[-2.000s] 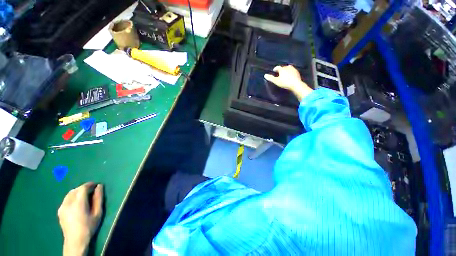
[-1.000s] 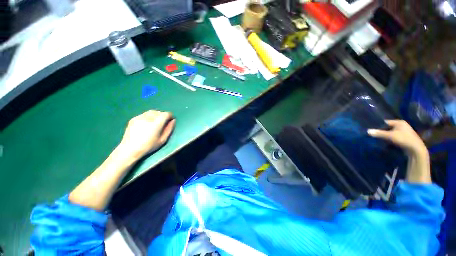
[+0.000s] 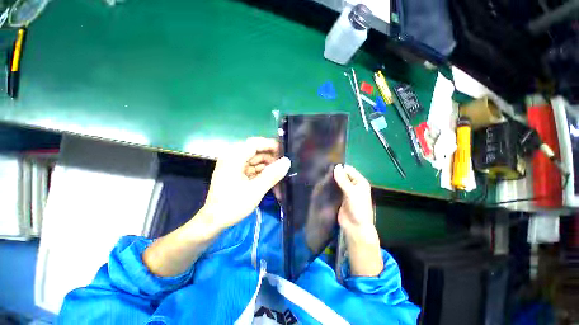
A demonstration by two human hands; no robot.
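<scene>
A dark glossy tablet (image 3: 314,190) is held lengthwise in front of my chest, its far end over the green bench's front edge. My left hand (image 3: 247,181) grips its left edge, thumb on the front face near the rim. My right hand (image 3: 357,200) holds its right edge, thumb at the rim and fingers hidden behind. A small pale tip (image 3: 276,115) shows by the tablet's upper left corner; I cannot tell what it is.
On the green bench (image 3: 159,70) lie a blue pick (image 3: 327,90), thin silver tweezers (image 3: 359,98), a black battery (image 3: 408,99) and a yellow-orange handle (image 3: 463,152). A white bottle (image 3: 346,38) stands behind. A yellow-black pen-like tool (image 3: 16,60) lies far left. Black foam trays (image 3: 444,273) are lower right.
My right hand has come from the black trays to my front with a tablet. My left hand has left the bench and grips it too. The view has turned left over the bench.
</scene>
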